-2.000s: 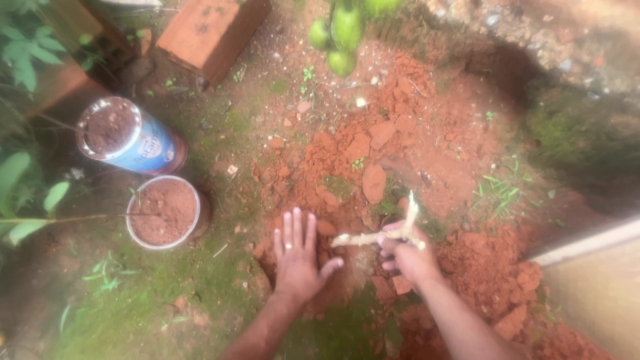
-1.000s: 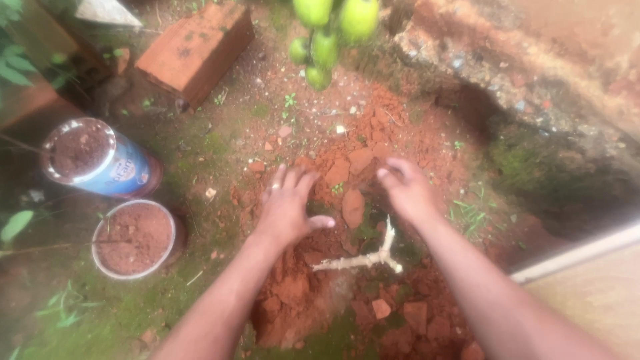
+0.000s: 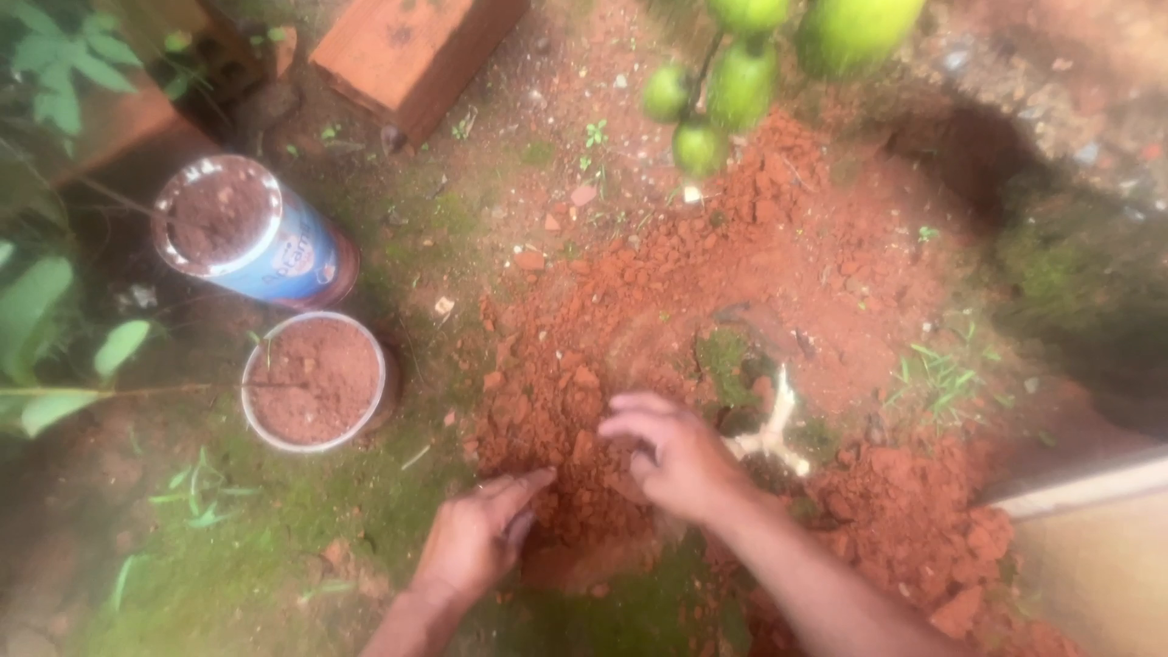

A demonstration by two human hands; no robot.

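Note:
Crumbly red soil (image 3: 584, 392) lies in a loose heap between my two hands. My left hand (image 3: 488, 529) rests at the heap's lower left edge, fingers partly bent and touching the soil. On the other side, my right hand (image 3: 671, 447) is curled over the soil, its fingertips pointing left; whether soil is under the fingers is hidden. Just right of my right hand lies a pale forked piece of root or branch (image 3: 774, 429), partly hidden by that hand. More red clods (image 3: 912, 511) are piled to the right of my right forearm.
A soil-filled can with a blue label (image 3: 292, 251) and a soil-filled clear plastic container (image 3: 315, 383) stand at the left, a thin stem in each. Behind them lies a red hollow brick (image 3: 411, 59). Green fruits (image 3: 744, 82) hang at the top. A pale-edged board (image 3: 1086, 484) is at the right.
My right hand let go of the forked piece between the first two frames. Both hands then moved from the upper clods down toward the near soil, and larger clods there are no longer seen.

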